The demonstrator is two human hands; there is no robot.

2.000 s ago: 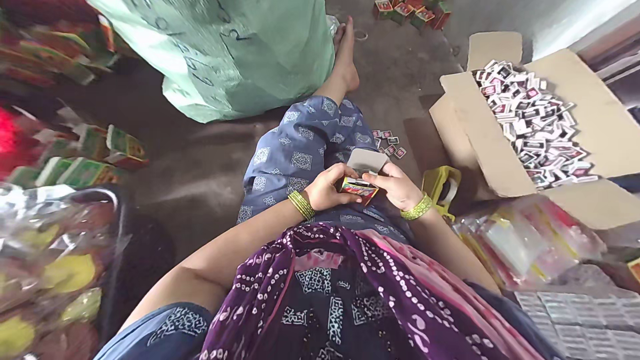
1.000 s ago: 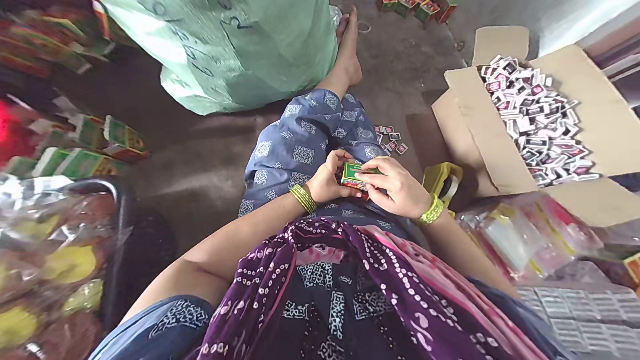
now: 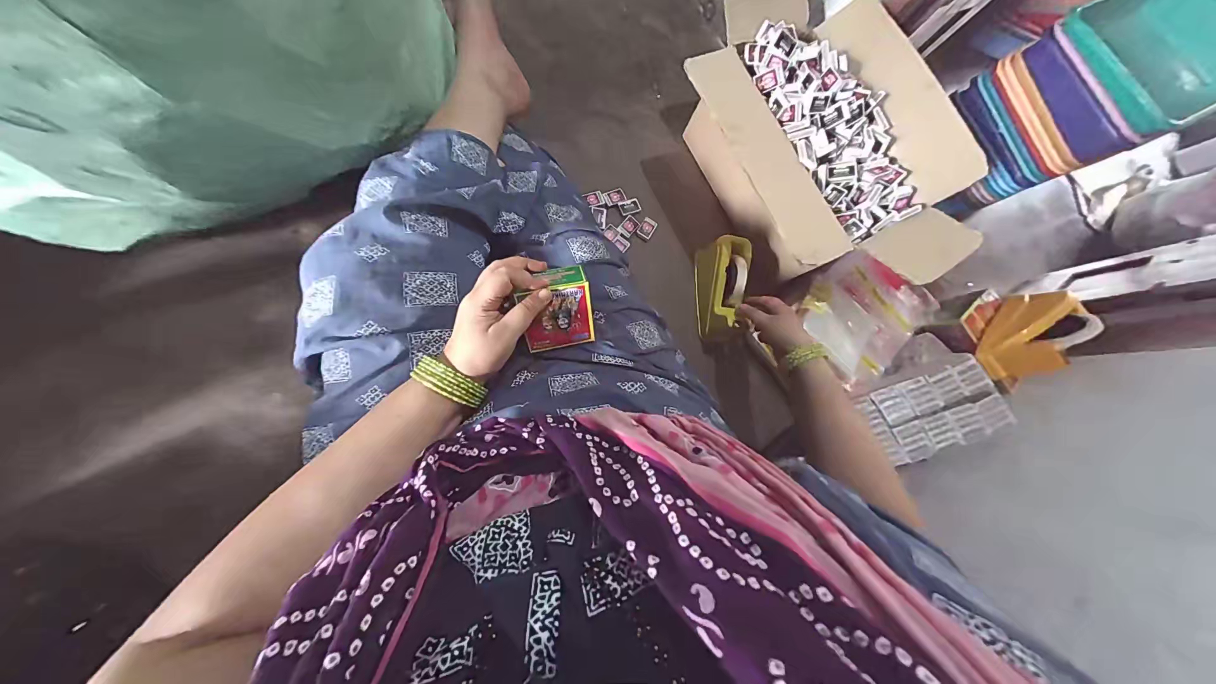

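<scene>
On my lap, my left hand (image 3: 499,313) holds a small red and green printed cardboard box (image 3: 562,318), thumb on its front face and fingers over the top edge. To the right, my right hand (image 3: 774,321) reaches down to a yellow tape dispenser (image 3: 708,290) with a pale roll in it. Its fingertips are at the roll; whether they grip the tape end cannot be told. Several small matchbox-like pieces (image 3: 628,225) lie loose on the floor beyond my knee.
An open carton (image 3: 760,171) full of similar small pieces stands at upper right. Clear plastic packets (image 3: 855,313), wrapped bundles (image 3: 936,408) and an orange dispenser (image 3: 1026,337) lie nearer. Stacked coloured plastic trays (image 3: 1054,95) are far right, a large green sack (image 3: 218,104) upper left.
My right hand has left the small box and moved right to the yellow dispenser. The box, with a flap up in the oldest frame, now appears closed in my left hand. The view has turned right.
</scene>
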